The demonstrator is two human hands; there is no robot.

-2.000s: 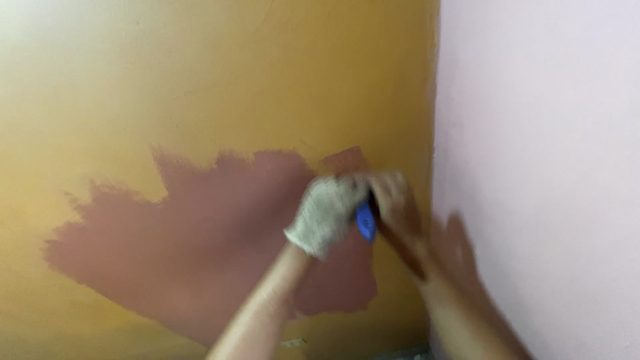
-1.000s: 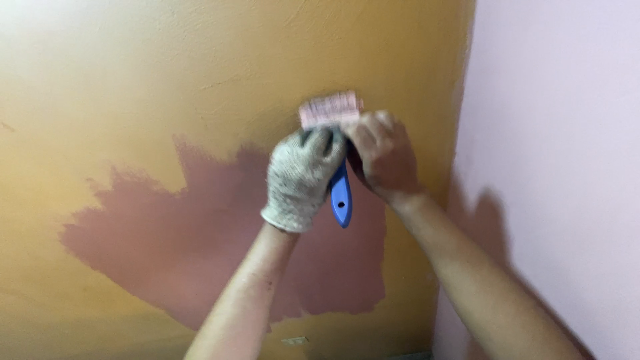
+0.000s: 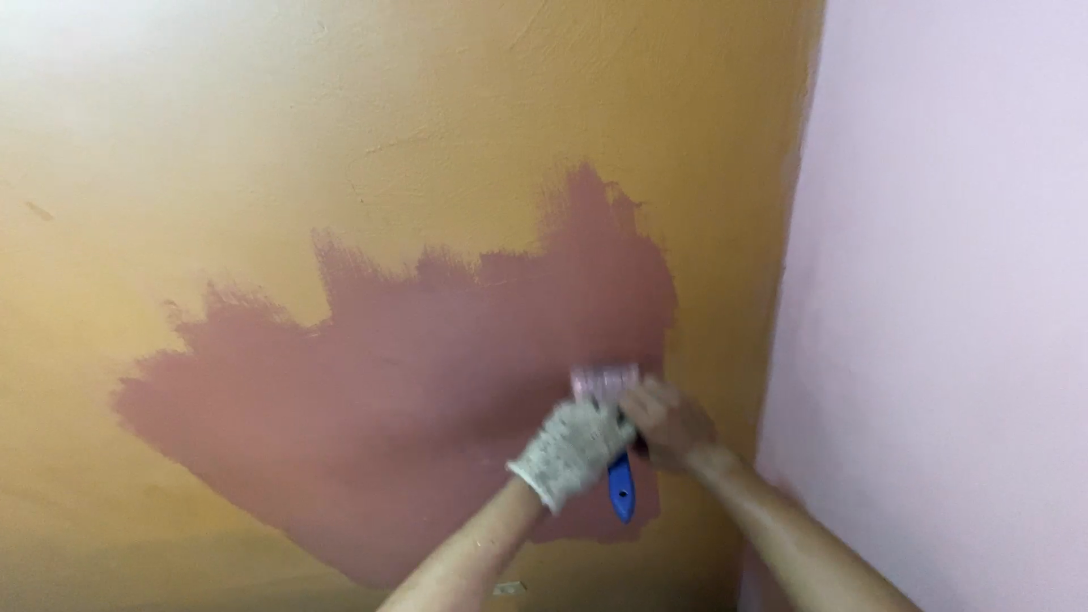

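A paintbrush [image 3: 621, 489] with a blue handle is held upright against the wall, its handle end pointing down. Its wide head, pinkish and blurred, lies over a patch of dark pink paint [image 3: 382, 365] on the yellow-ochre wall [image 3: 425, 110]. My left hand [image 3: 578, 446], in a speckled whitish knit glove, is closed around the brush from the left. From the right, my bare right hand [image 3: 667, 421] grips the same brush just below its head. The two hands touch, and they hide the upper handle.
At the right, a pale pink wall [image 3: 935, 255] meets the ochre wall in a vertical corner. A small light-coloured plate or fitting [image 3: 510, 588] shows low on the ochre wall, beneath the painted patch.
Both hands have moved down with the brush from the ochre area above the patch. Dark pink paint now reaches higher on the wall above the hands.
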